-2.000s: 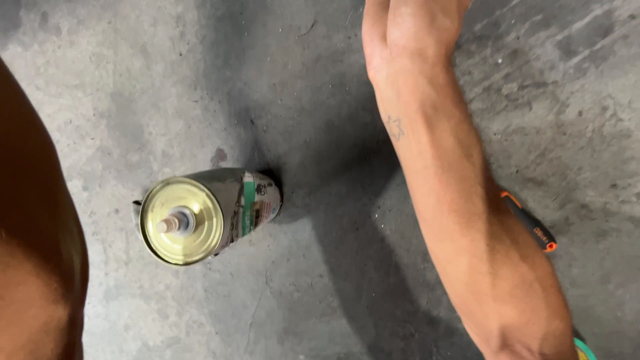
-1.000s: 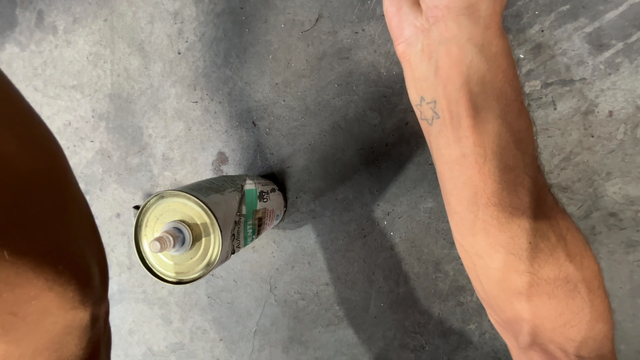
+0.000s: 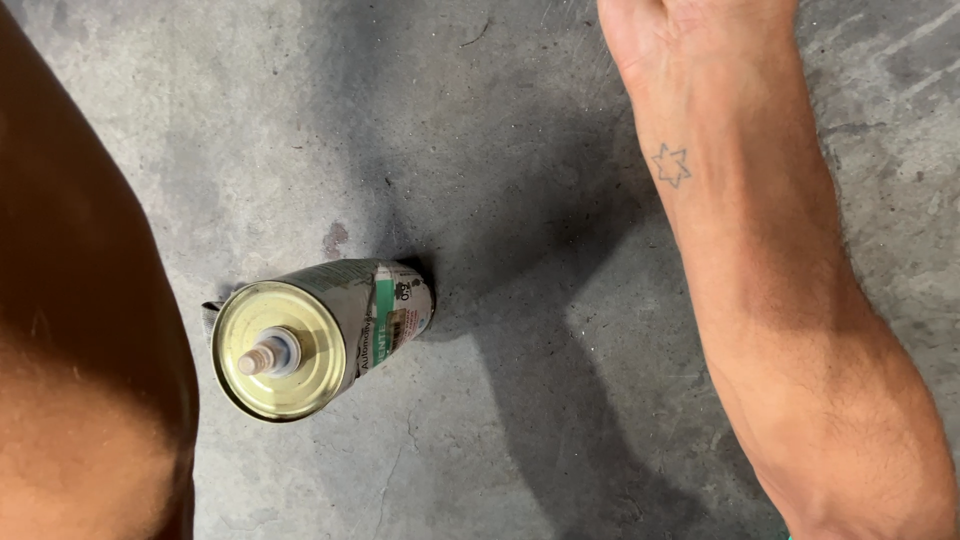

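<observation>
A cylindrical metal can point(image 3: 279, 382) with a gold-coloured top and a narrow spout stands on the grey concrete floor, left of the middle. Its side bears a creased, worn label with a green band. Only the heel and part of the palm of my right hand point(image 3: 697, 30) show at the top edge, above and to the right of the can and apart from it. Its fingers are out of the frame, so what it holds is hidden. The forearm, with a star outline on the inner wrist, runs down to the lower right. My left hand is not in view.
A bare limb point(image 3: 82, 322), out of focus, fills the left side close to the can. Dark shadows cross the concrete floor point(image 3: 480, 135). A sliver of something green point(image 3: 790, 536) shows at the bottom edge beside the forearm.
My right forearm has shifted to the right. The black and orange handle seen beside it two seconds ago no longer shows. The can stands in about the same place.
</observation>
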